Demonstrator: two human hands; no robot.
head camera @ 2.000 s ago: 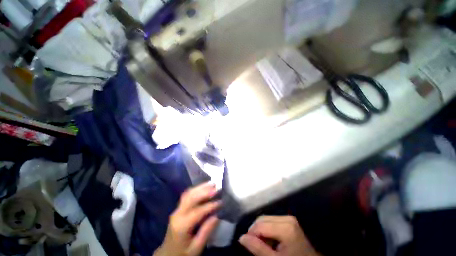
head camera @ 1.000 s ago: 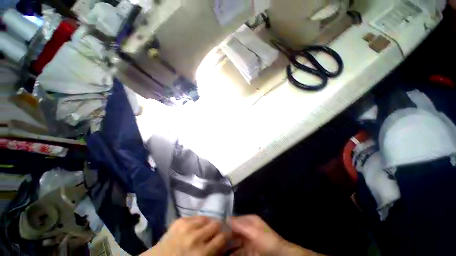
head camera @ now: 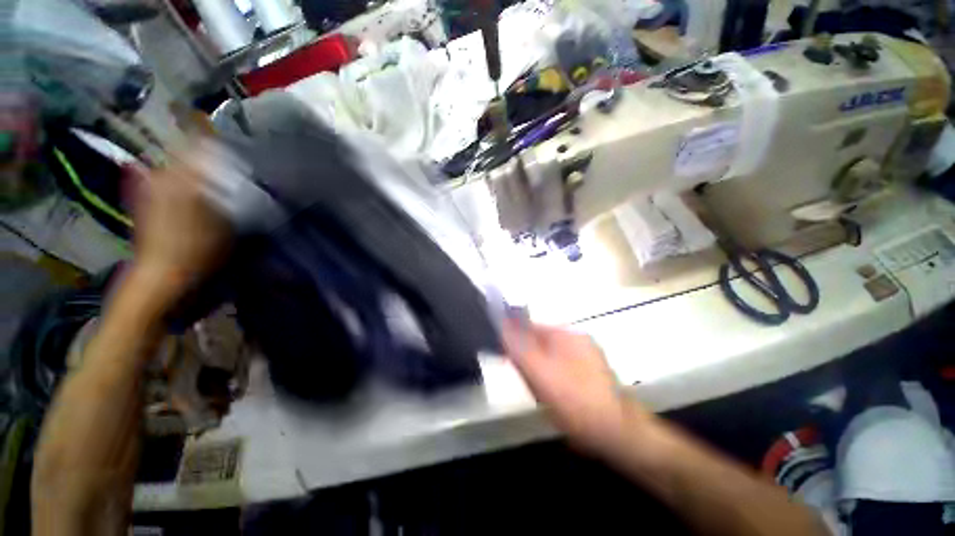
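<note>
The garment (head camera: 387,241), in navy, black, grey and white, is stretched between my two hands left of the needle, blurred by motion. My left hand (head camera: 183,215) is raised at the left and holds its upper end; the fingers are blurred. My right hand (head camera: 560,366) pinches its lower right corner near the bed's front. The cream sewing machine head (head camera: 649,136) stands behind to the right, with blue JACK lettering. The needle area (head camera: 539,251) is in bright glare. Black-handled scissors (head camera: 770,285) lie on the bed right of it.
Folded white pieces (head camera: 662,228) lie behind the scissors. A control panel (head camera: 922,257) is at the far right of the bed. White cloth (head camera: 403,94) is heaped behind. Thread cones (head camera: 225,23) stand at the upper left. White and red items (head camera: 890,455) are below the table edge at right.
The garment has been lifted off the needle area and spread up and left. My left hand has moved up and far left; my right hand moved up. The view has shifted, showing more of the machine.
</note>
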